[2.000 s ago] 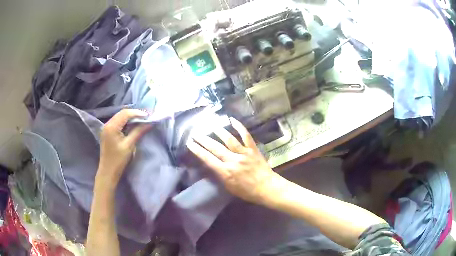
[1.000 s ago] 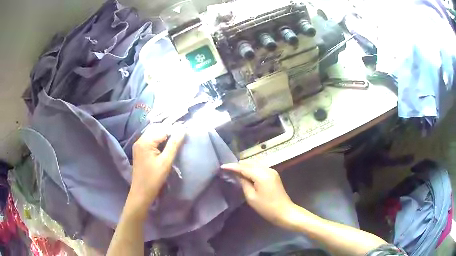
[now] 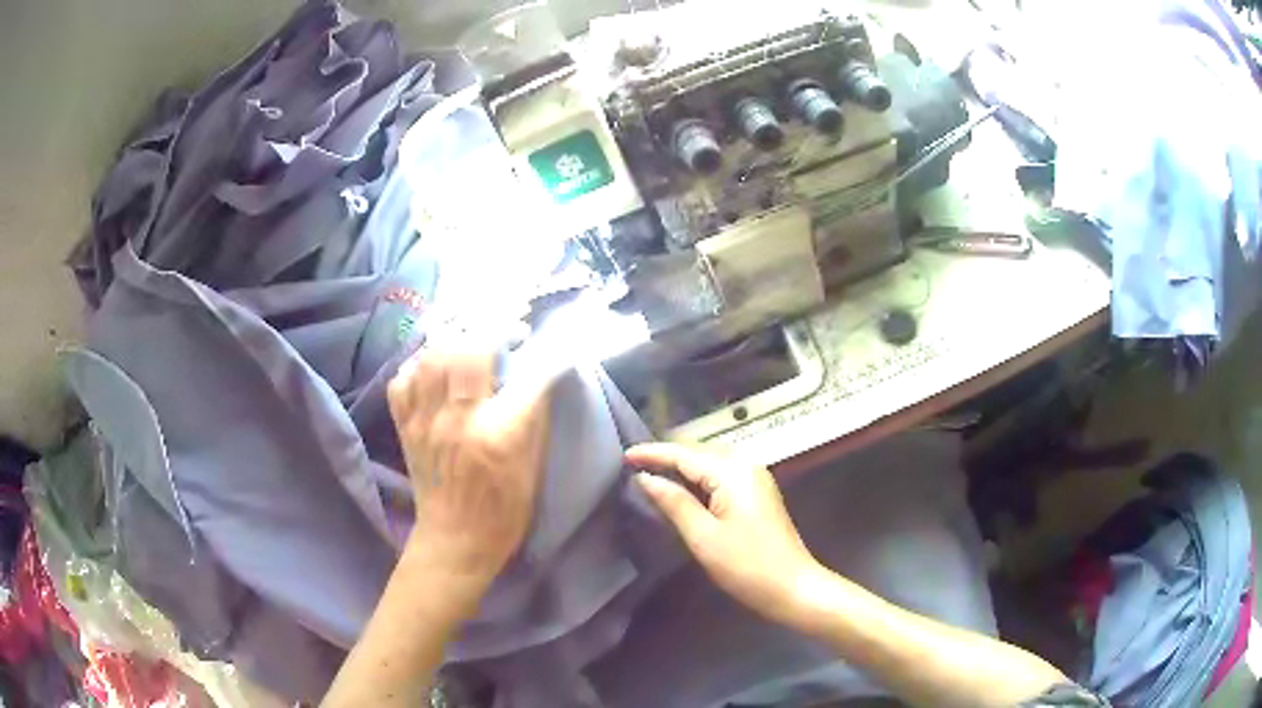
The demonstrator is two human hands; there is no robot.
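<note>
A large grey-blue garment panel (image 3: pixel 263 429) lies over the table's left part and my lap, with a small red and green embroidered logo (image 3: pixel 404 315) on it. My left hand (image 3: pixel 471 450) lies on the cloth just below the needle area (image 3: pixel 598 270), its fingers bent over the cloth; glare hides the cloth's edge there. My right hand (image 3: pixel 720 519) pinches the cloth's edge between thumb and forefinger at the table's front edge. The overlock machine (image 3: pixel 754 180) has a green label and dark knobs.
A darker crumpled work heap (image 3: pixel 235 166) lies left of the machine. A narrow metal tool (image 3: pixel 976 242) lies right of it. Light blue pieces (image 3: pixel 1163 263) hang over the table's right end. A bundle of cut pieces (image 3: pixel 1169 595) is at lower right, plastic bags (image 3: pixel 125 609) at lower left.
My left hand has moved right from the left part of the panel towards the needle area. My right hand has left the cloth beside the needle and moved down to pinch the edge.
</note>
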